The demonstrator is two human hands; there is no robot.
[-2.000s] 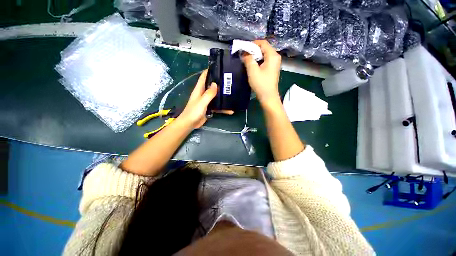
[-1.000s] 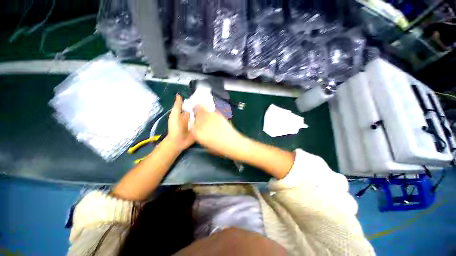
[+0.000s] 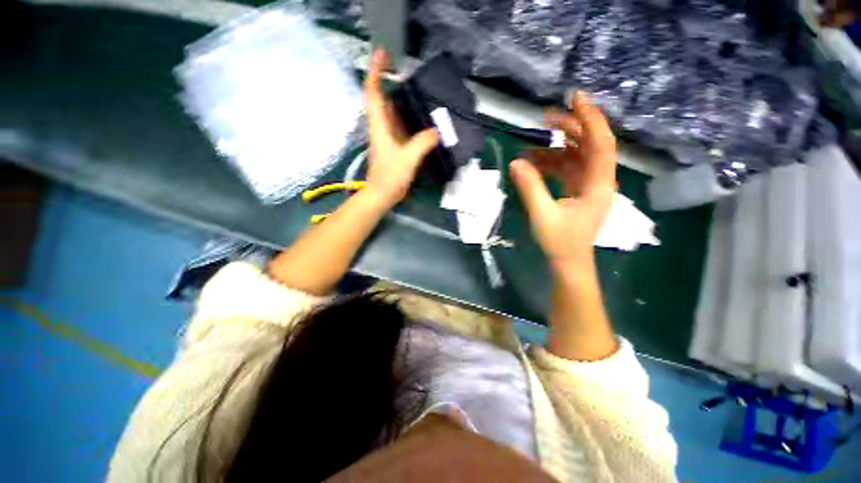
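Note:
A black power adapter with a white label is tilted above the far part of the green bench. My left hand is at its left side, thumb over its edge; the other fingers' contact is partly hidden. My right hand is to the right, thumb and fingers spread. The adapter's black cable, with a white tip, reaches toward the right fingers; no clear grip on it shows. A crumpled white wipe lies just nearer me than the adapter.
A stack of clear bubble bags lies at left, yellow-handled pliers beside it. Bagged dark units line the far side. White sheets, a whitish bottle and foam trays on a blue rack are at right.
My hands have moved apart; the right one has let go of the white wipe, which now lies on the bench. The adapter's label and cable show again. The camera view has shifted and tilted.

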